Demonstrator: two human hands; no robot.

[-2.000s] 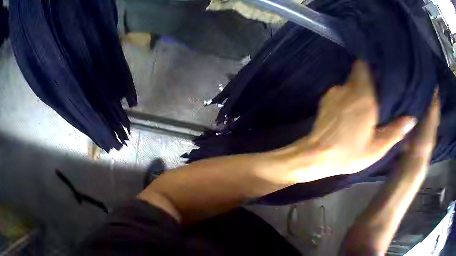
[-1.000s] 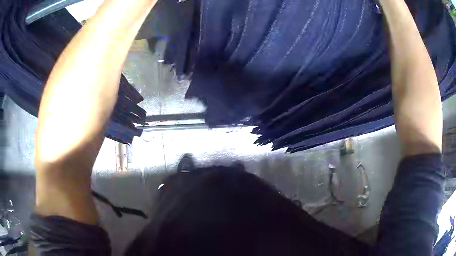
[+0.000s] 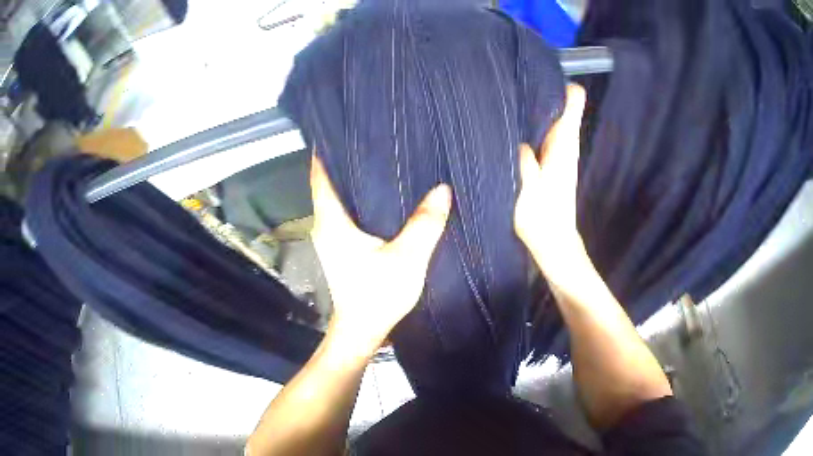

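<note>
A thick bundle of dark navy strips [image 3: 428, 107] with pale stitch lines hangs over the silver rail [image 3: 196, 153] in the middle of the view. My left hand [image 3: 374, 254] grips its left side, with the thumb across the front. My right hand [image 3: 551, 183] holds its right side, the fingers partly behind the cloth. The bundle narrows downward in front of my body. Its back part behind the rail is hidden.
More navy strips hang on the rail at the left [image 3: 160, 258] and a large clump at the right [image 3: 695, 151]. A blue bin [image 3: 546, 20] stands behind the rail. A brown piece, perhaps cardboard [image 3: 114, 142], lies at the upper left.
The view has shifted, so the rail and both hands now show. The hands, out of the picture one second ago, are now lower on the bundle, one at each side.
</note>
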